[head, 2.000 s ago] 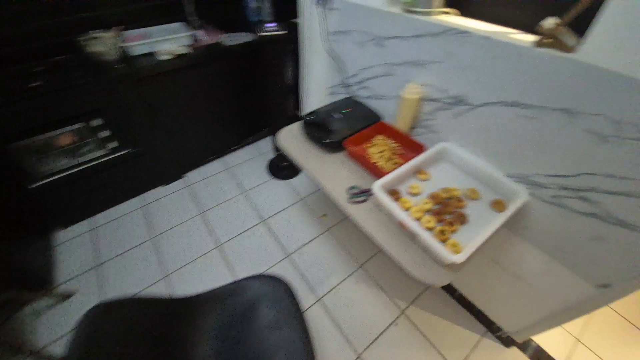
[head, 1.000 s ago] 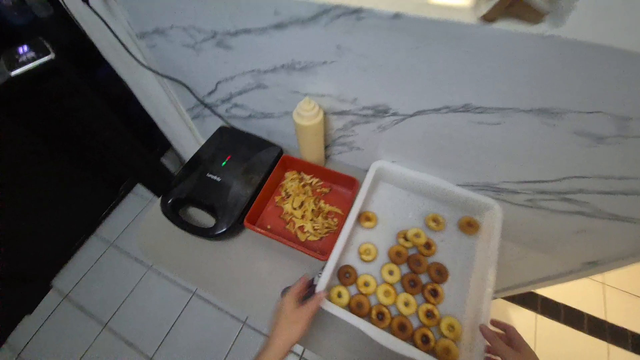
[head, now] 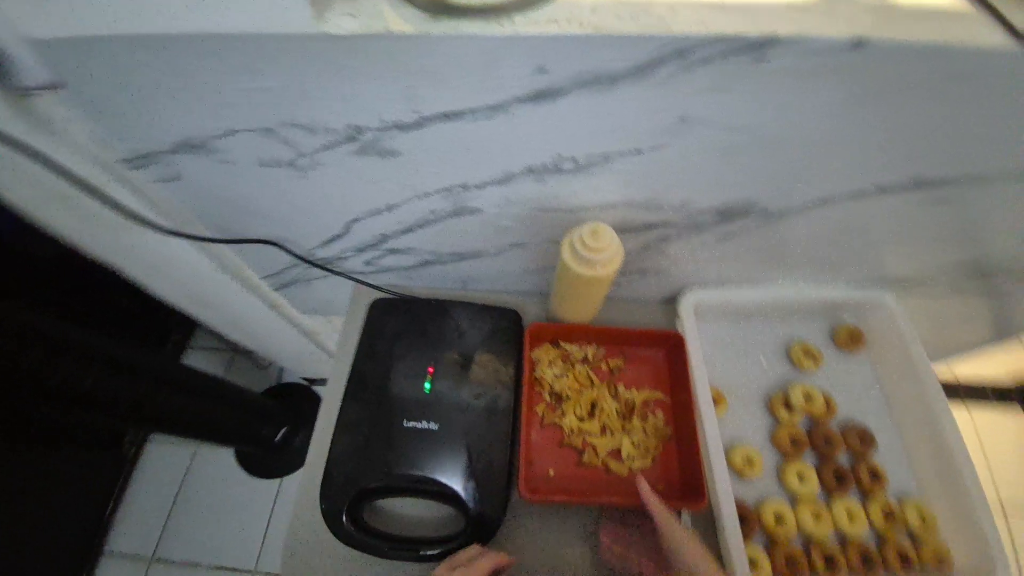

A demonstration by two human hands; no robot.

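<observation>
A black electric donut or sandwich maker [head: 424, 424], lid down, shows red and green lights on the counter. Beside it a red plastic tray [head: 612, 492] holds yellowish scraps [head: 604, 416]. My left hand [head: 476, 562] is near the maker's front handle, only its fingers in view. Over the front edge of the red tray is my right hand [head: 668, 532], blurred, one finger reaching toward the scraps; whether it holds anything is unclear. To the right, a white plastic tray [head: 808, 308] carries several small ring donuts [head: 848, 516]. A squeeze bottle of pale yellow batter [head: 586, 272] stands behind the red tray.
A marbled wall [head: 480, 160] rises behind the counter. The maker's black cord [head: 240, 240] runs up to the left. A round black base [head: 280, 432] is left of the counter, over white floor tiles [head: 168, 472].
My hands were at the white tray's sides one second ago; now they are near the maker and the red tray. The white tray now sits straighter beside the red one. The view has moved closer.
</observation>
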